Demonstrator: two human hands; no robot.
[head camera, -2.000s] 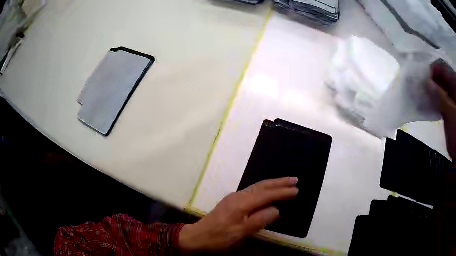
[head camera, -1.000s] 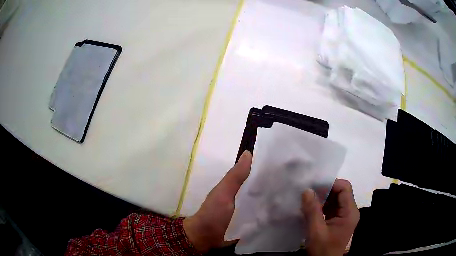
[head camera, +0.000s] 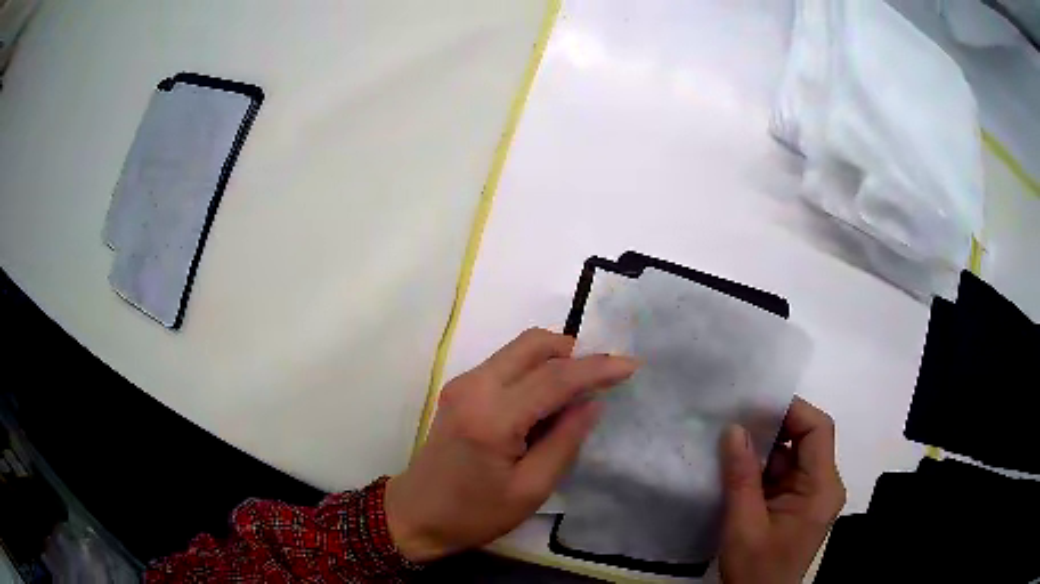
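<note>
A thin white backing sheet (head camera: 673, 399) lies over a black panel (head camera: 707, 285) on the white work sheet. Black shows along the panel's top, upper left and bottom edges; the sheet reaches past its right edge. My left hand (head camera: 496, 445) rests on the sheet's left part with fingertips on its surface, gripping nothing. My right hand (head camera: 781, 491) pinches the sheet's lower right edge between thumb and fingers; whether it also holds the panel is hidden.
A backed panel (head camera: 177, 194) lies at the left of the table. A pile of loose backing sheets (head camera: 884, 137) stands upper right. Black panels (head camera: 992, 376) lie at the right edge. Yellow tape (head camera: 485, 217) borders the work sheet (head camera: 650, 137).
The backing sheet has come down onto the black panel and covers most of it. My left hand has moved from the sheet's lower left edge onto its surface. My right hand keeps its pinch.
</note>
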